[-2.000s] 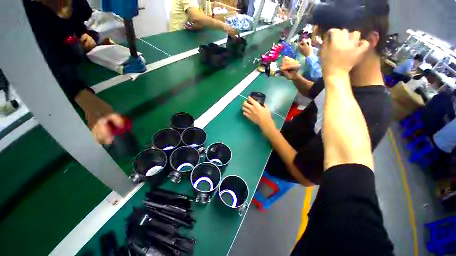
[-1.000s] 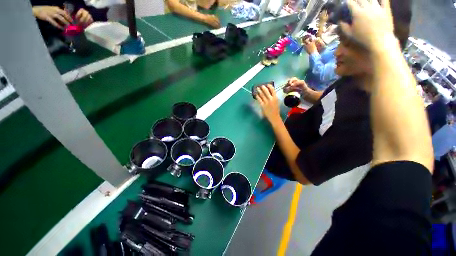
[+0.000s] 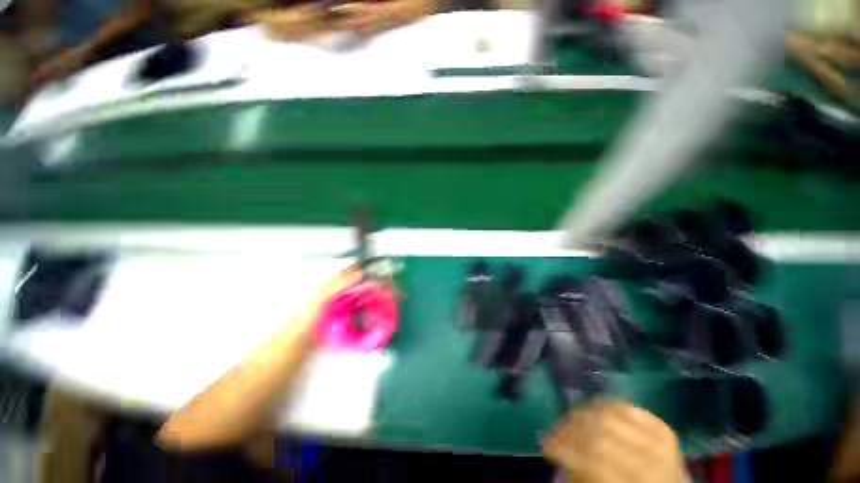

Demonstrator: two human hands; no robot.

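The frame is strongly blurred. My left hand [image 3: 321, 302] holds a hair dryer body with a bright pink end ring [image 3: 359, 317], the ring's centre opening facing me. A dark part stands up behind the ring. My right hand [image 3: 618, 443] is at the bench's front edge, just below the loose pile of black handle shells [image 3: 566, 325]. The lower end of one shell meets its fingers; whether they grip it cannot be told.
Dark barrel housings [image 3: 712, 302] stand grouped on the right. A grey post [image 3: 651, 141] slants up behind them. A white sheet [image 3: 179, 302] with dark parts lies left. The green conveyor [image 3: 283, 189] runs behind; people's arms show beyond.
The view has swung left from the neighbouring worker to the bench. My raised arm is no longer up. My left hand with the pink-ended body has come into view, and a hand is now by the shells.
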